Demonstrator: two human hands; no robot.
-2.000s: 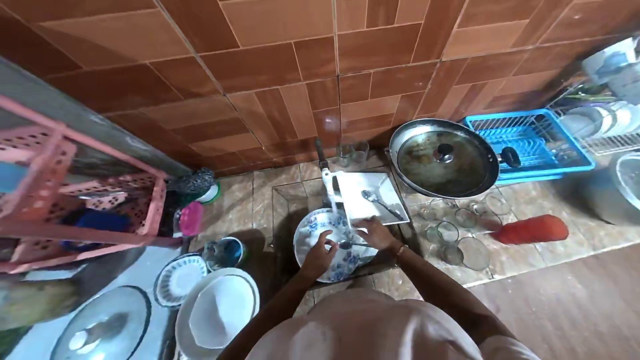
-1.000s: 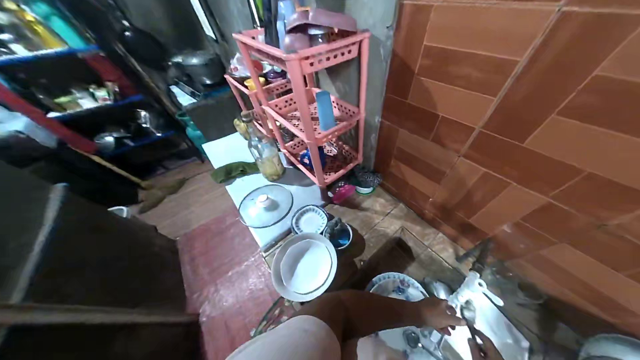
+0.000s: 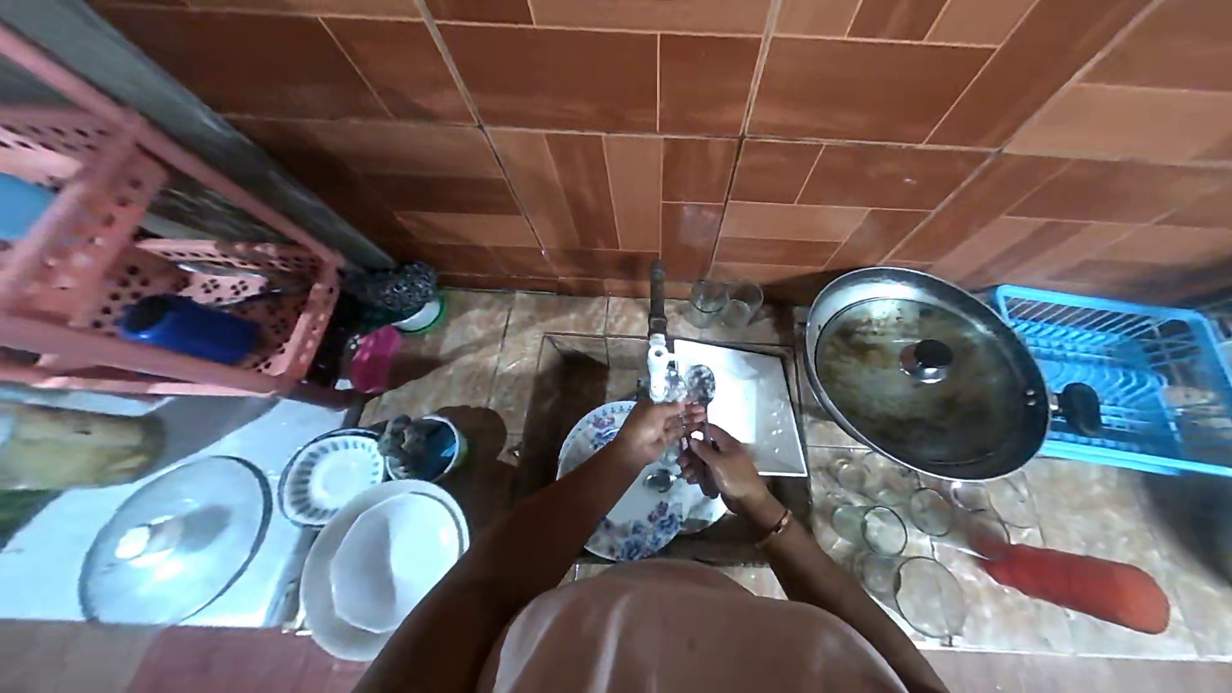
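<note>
Under the white tap [image 3: 660, 371] at the sink, my two hands meet around a metal spoon [image 3: 702, 385]. My right hand [image 3: 724, 469] is closed on its handle, with the bowl of the spoon up near the tap. My left hand [image 3: 657, 433] touches the spoon; whether its fingers grip it is too small to tell. Below the hands a blue-flowered white plate [image 3: 630, 532] lies in the sink [image 3: 553, 385], with another spoon's bowl [image 3: 659, 479] over it. A white square plate [image 3: 770, 414] leans at the sink's right side.
Right of the sink are a lidded frying pan [image 3: 866, 385], several drinking glasses [image 3: 929, 587], a red object [image 3: 1083, 582] and a blue dish rack [image 3: 1107, 371]. To the left stand white bowls [image 3: 385, 568], a glass lid [image 3: 173, 549], a small tub [image 3: 438, 448] and a pink plastic shelf [image 3: 318, 327].
The view swung left to the shelf and floor, then back to the sink. Two seconds ago my hands were lower, over the flowered plate; now they are up by the tap with a spoon.
</note>
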